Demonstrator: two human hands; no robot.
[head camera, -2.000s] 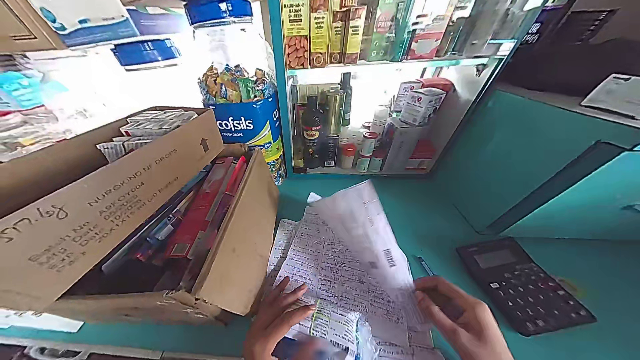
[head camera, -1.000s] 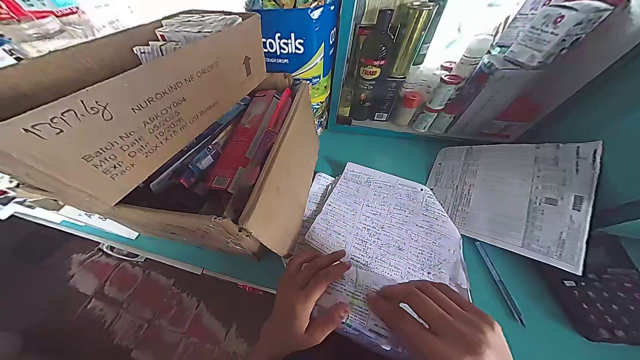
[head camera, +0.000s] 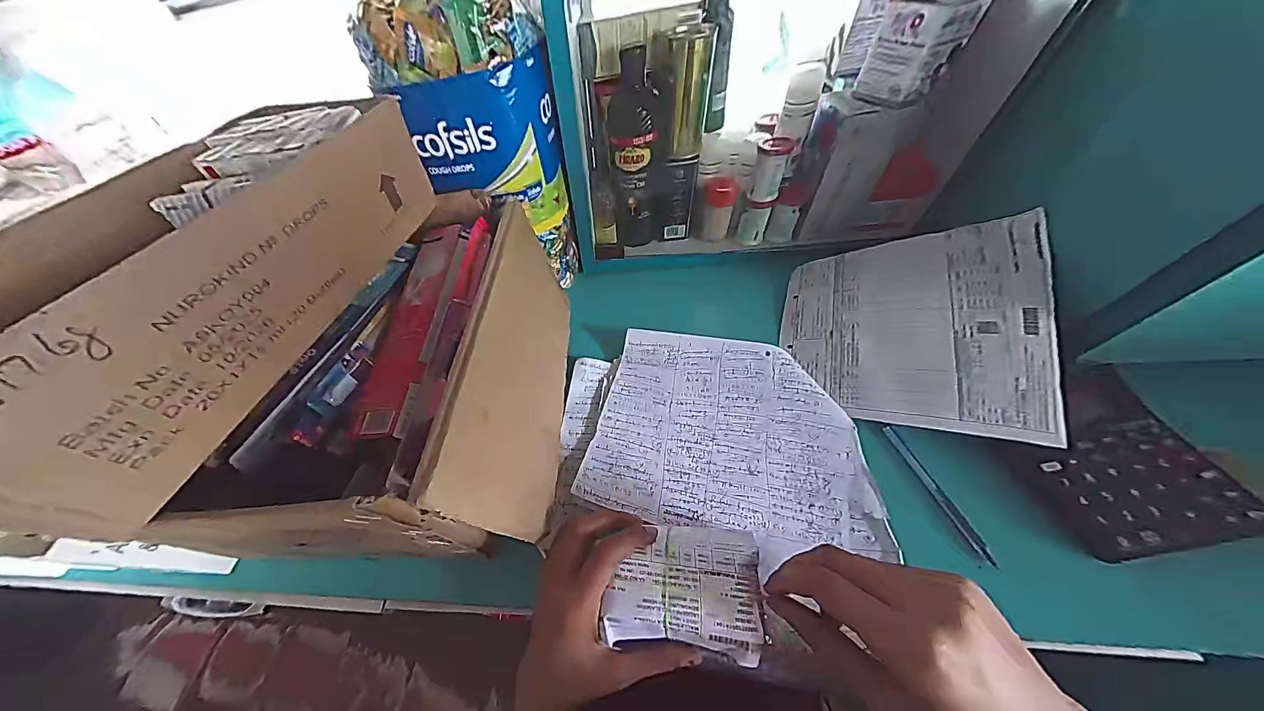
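Observation:
My left hand (head camera: 592, 617) grips a small wad of printed paper slips (head camera: 686, 588) between thumb and fingers, low in the head view. From the other side, my right hand (head camera: 869, 612) pinches paper at the wad's right edge. Beyond both hands, a handwritten sheet with ruled columns (head camera: 721, 425) lies on other papers on the teal counter. A printed form (head camera: 928, 331) rests at the right, its lower part over the calculator's side. Between the form and my right hand lies a blue pen (head camera: 938, 494).
An open cardboard carton (head camera: 494, 425) holding thin boxes stands at the left, with a jar of Cofsils cough drops (head camera: 484, 138) behind it. A display cabinet with bottles (head camera: 634, 158) borders the counter's back. A black calculator (head camera: 1136, 484) lies at the right.
The printed form was raised over the papers two seconds ago and now lies at the right. My right hand has moved from the handwritten sheet to the wad's right edge.

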